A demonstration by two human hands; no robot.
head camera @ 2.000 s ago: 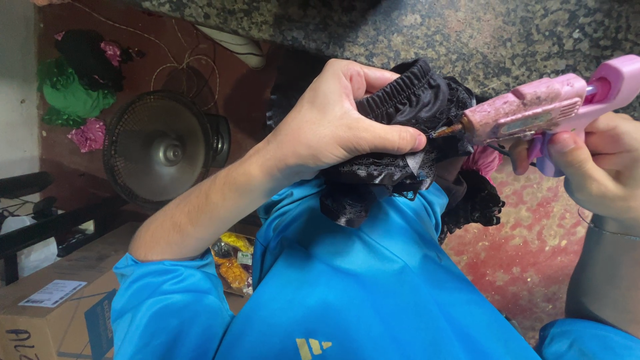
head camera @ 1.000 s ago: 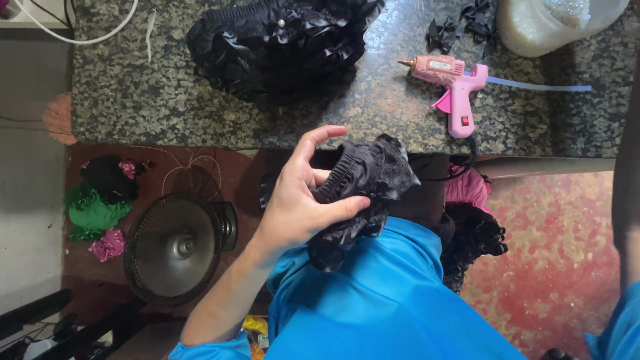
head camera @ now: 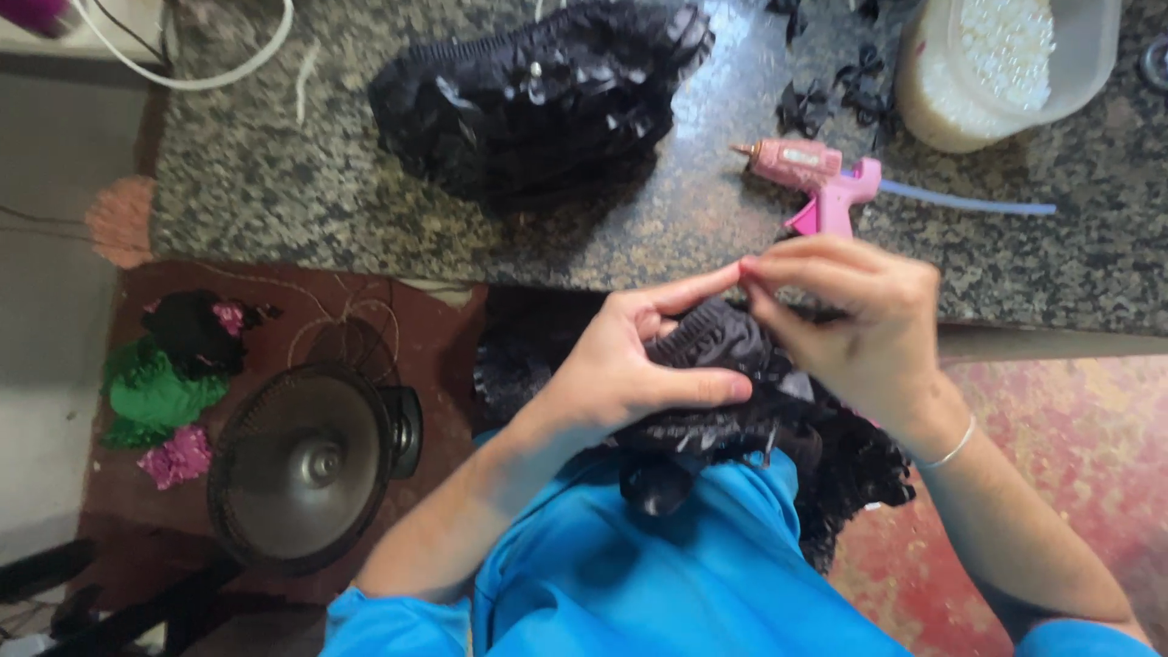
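My left hand (head camera: 639, 365) holds a gathered black fabric piece with an elastic edge (head camera: 716, 342) between thumb and fingers, over my lap. The tips of my right hand (head camera: 849, 310) meet my left index fingertip just above that fabric; whether something small is pinched there cannot be told. On the granite counter, beyond my right hand, lies a pink hot glue gun (head camera: 812, 173) with a translucent glue stick (head camera: 967, 199) in its back. A larger gathered black fabric piece (head camera: 538, 109) bearing a pearl-like bead lies farther left on the counter. Small black bows (head camera: 821, 100) are beside a plastic tub of pearly beads (head camera: 995, 73).
The granite counter's edge (head camera: 347, 272) runs in front of me. On the floor at left stand a round black fan (head camera: 310, 465) and heaps of green (head camera: 160, 392), black and pink fabric. A white cable (head camera: 228, 78) loops over the counter's far left corner.
The glue gun, in my right hand two seconds ago, lies on the counter in the later frames. Since one second ago my right hand has come in to meet my left fingertip. The view has shifted.
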